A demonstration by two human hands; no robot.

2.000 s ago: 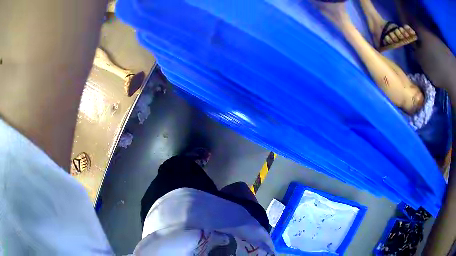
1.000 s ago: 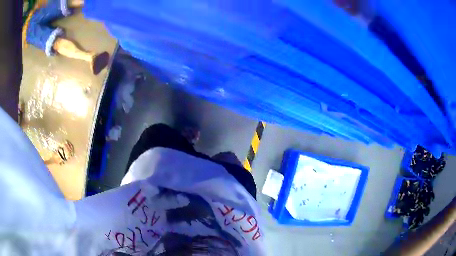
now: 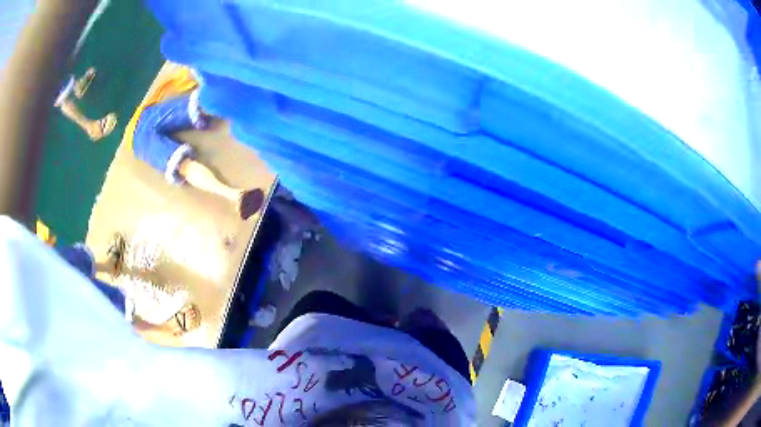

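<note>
A tall stack of blue plastic trays (image 3: 434,158) fills the top and right. The uppermost tray shows a white, overexposed inside (image 3: 601,67) with no part visible in it. My left forearm runs up the left edge; my left hand is cut off by the frame. My right forearm shows at the lower right edge; only a sliver of skin, possibly my right hand (image 3: 758,279), shows by the stack's right end. A figure leg part with blue shorts (image 3: 158,133) lies on the tan bench (image 3: 188,242), its brown sole toward the stack.
Other sandalled leg parts (image 3: 154,304) are at the bench's lower left. A small leg-like part (image 3: 88,113) lies on the green belt (image 3: 125,50). On the floor are a lined blue tray (image 3: 655,375), a white piece (image 3: 509,400), striped tape (image 3: 484,346) and crates of dark parts (image 3: 722,388).
The stack's top now shows a white tray inside where leg parts showed two seconds ago. The view has shifted, bringing the green belt and more of the bench into sight.
</note>
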